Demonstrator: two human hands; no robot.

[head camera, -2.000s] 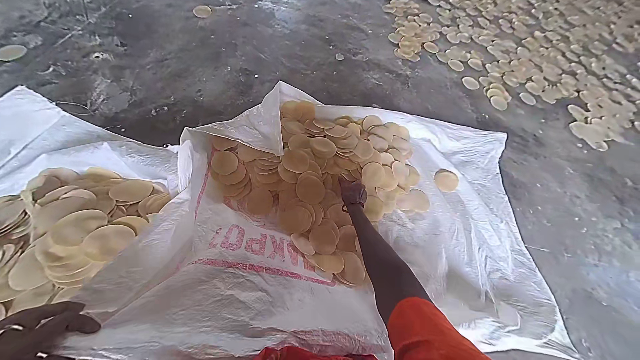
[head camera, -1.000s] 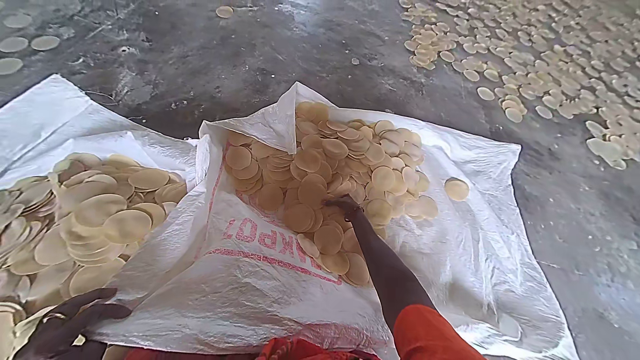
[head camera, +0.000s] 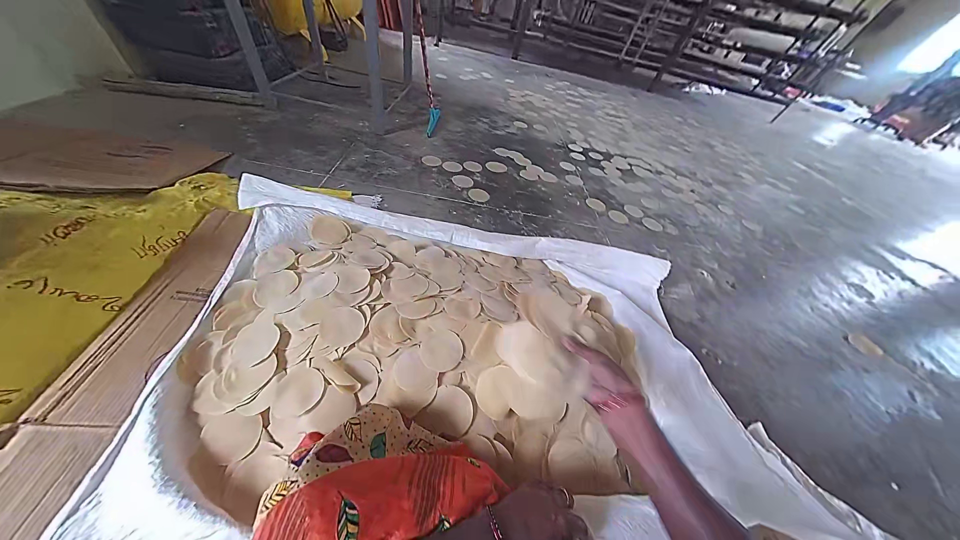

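Note:
Many thin, pale round discs [head camera: 352,330] lie heaped on a spread white woven plastic sheet [head camera: 720,442]. My right hand [head camera: 604,371] reaches over the heap's right side, with red bangles at the wrist. Its fingers are blurred by motion and hold several blurred discs [head camera: 536,356]. My left hand [head camera: 536,510] is low in the view, near the heap's front edge and beside the orange patterned cloth [head camera: 390,487] of my clothing. Its fingers look curled, and their undersides are hidden.
Yellow sheeting [head camera: 75,285] with writing and flattened cardboard [head camera: 112,375] lie at left. More discs [head camera: 478,195] are scattered over the dark floor. Beyond the heap are a metal frame [head camera: 375,67], a blue-ended pole [head camera: 433,120] and racks [head camera: 675,37].
The view has swung widely to a larger heap of discs. My left hand, earlier at the sheet's lower left, is now low near the middle; my right hand is over the heap's right side.

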